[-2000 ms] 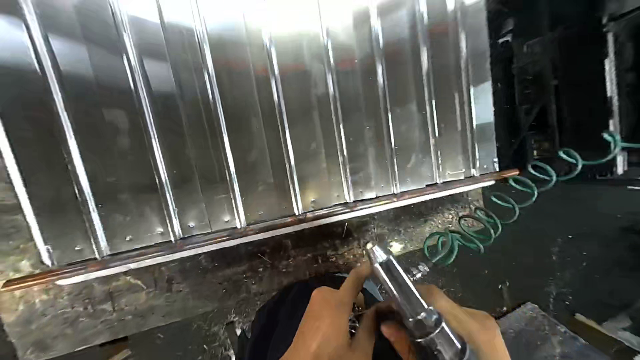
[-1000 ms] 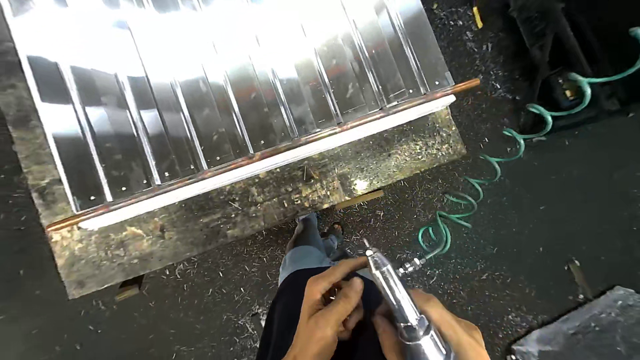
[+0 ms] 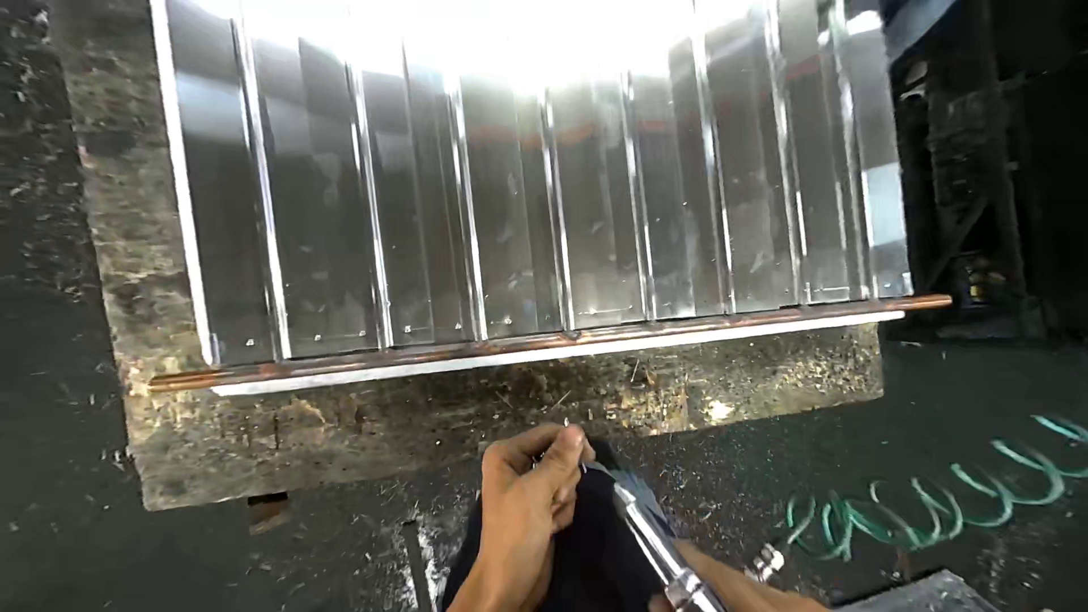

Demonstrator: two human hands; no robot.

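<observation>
My left hand is closed in front of the board's near edge, with small shiny metal pieces, which look like rivets, at its fingertips. To its right, my right hand holds a metal air riveter, its nose pointing up and left; the fingers are mostly hidden at the bottom edge. Beyond both hands lies a shiny ribbed sheet-metal panel. A copper pipe runs along the panel's near edge, with a white strip beside it on the near side.
A worn wooden board lies under the panel. A green coiled air hose stretches at the right, near a metal fitting. Scraps are scattered over the dark floor. A grey slab shows at bottom right, and a dark frame stands behind.
My left hand has moved away from the riveter's nose, leaving a gap between them. The riveter remains in my right hand. The view has shifted.
</observation>
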